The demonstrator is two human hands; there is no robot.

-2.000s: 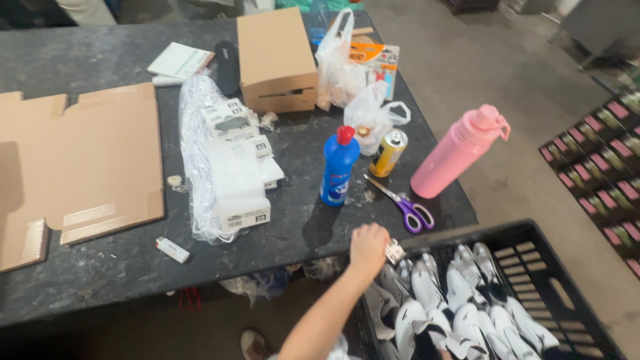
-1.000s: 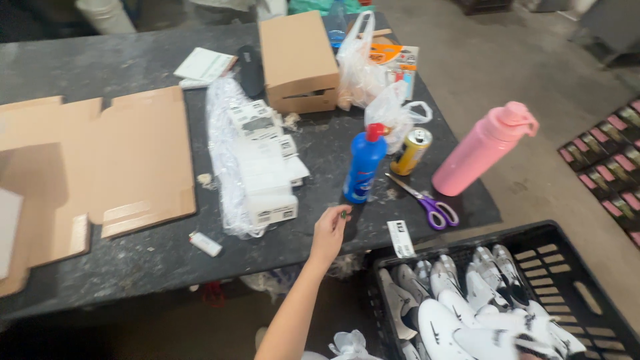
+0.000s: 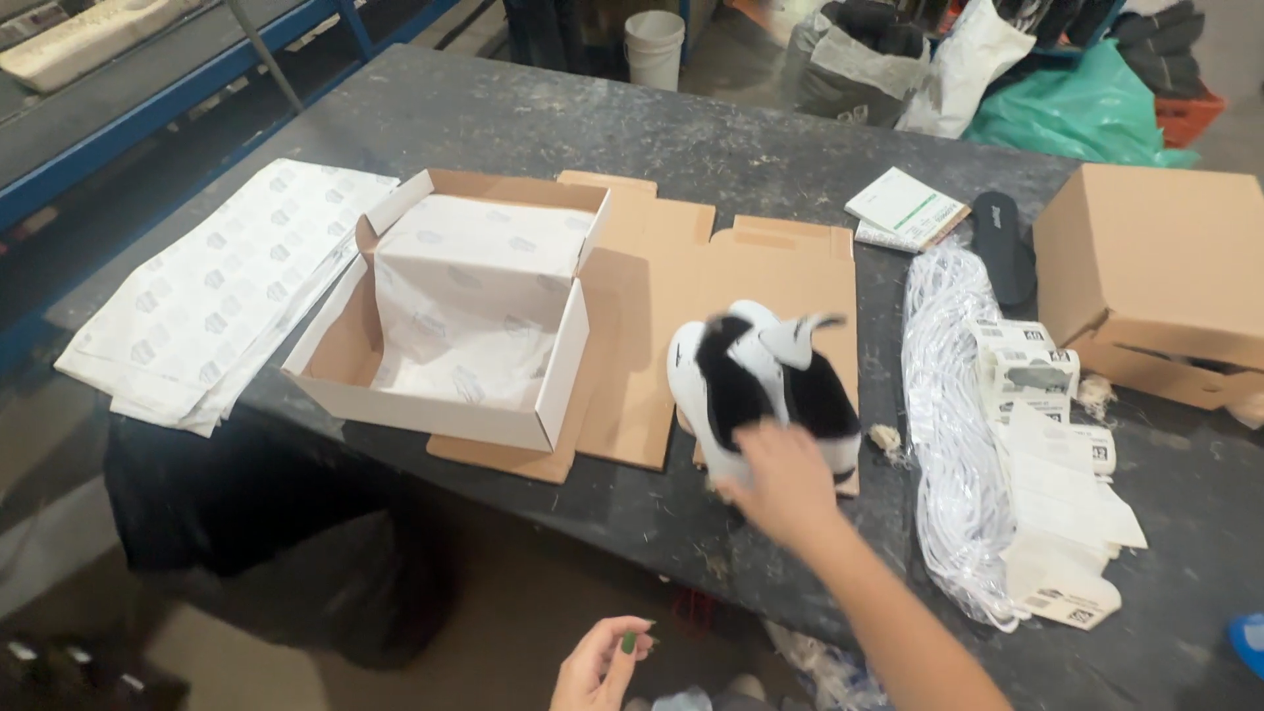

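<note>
A pair of white-and-black shoes (image 3: 765,380) lies on flattened cardboard (image 3: 632,326) at the table's middle. My right hand (image 3: 780,474) is over their heel end, touching them; blur hides whether its fingers grip. Low in the view, off the table's front edge, my left hand (image 3: 607,662) has loosely curled fingers and nothing visible in it. To the left of the shoes, an open white cardboard shoebox (image 3: 439,420) is lined with printed tissue paper (image 3: 464,341). More printed tissue sheets (image 3: 227,276) lie in a stack beyond the box's left side.
Right of the shoes lie a bundle of white laces (image 3: 953,434) and printed labels (image 3: 1062,523). Behind are paper pads (image 3: 904,207), a black flat object (image 3: 1002,247) and a brown carton (image 3: 1155,247). Part of a blue bottle (image 3: 1246,642) shows at the right edge.
The view has swung far left, bringing in the shoebox and tissue stack. Shoes now lie on the cardboard, where earlier frames show none. The pink bottle, scissors and black crate are out of view.
</note>
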